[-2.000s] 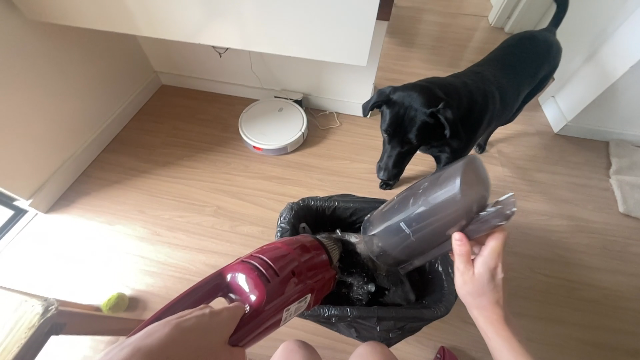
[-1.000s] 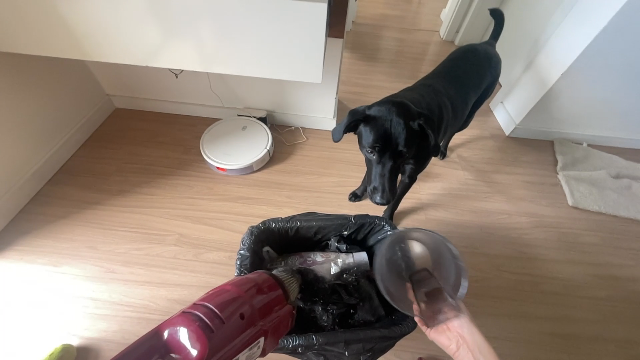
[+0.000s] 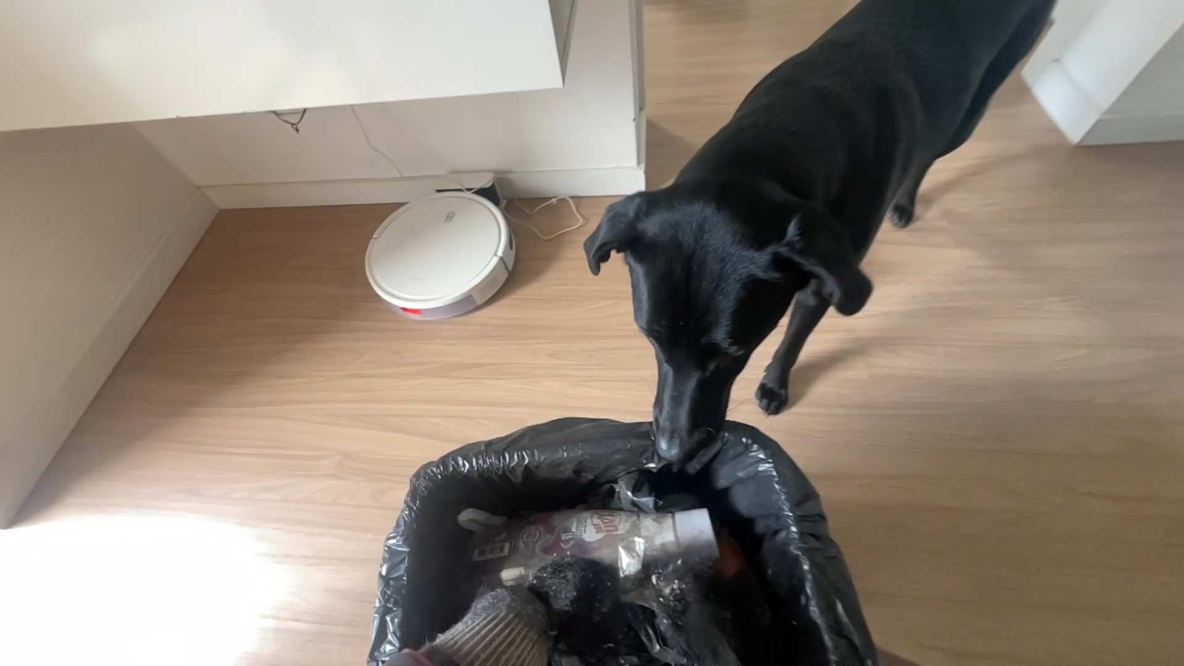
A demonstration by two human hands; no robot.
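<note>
A trash bin lined with a black plastic bag (image 3: 564,435) stands at the bottom centre of the head view. Inside lie a clear plastic bottle with a white cap (image 3: 601,541), crumpled wrappings and dark fluffy debris (image 3: 583,601). The pleated filter (image 3: 495,634) of the red handheld vacuum pokes in over the bin's lower left, with only a sliver of red body showing. Neither of my hands can be seen, so what they hold is hidden below the frame. The clear dust cup is out of view too.
A black dog (image 3: 703,277) stands beyond the bin with its muzzle at the far rim. A white robot vacuum (image 3: 439,254) sits at its dock (image 3: 472,185) by the wall, a thin cable beside it. A white cabinet (image 3: 277,55) overhangs at upper left.
The dog has come forward and lowered its muzzle to the bin's rim. Both hands, the dust cup and most of the red vacuum have left the view, which now sits closer to the bin.
</note>
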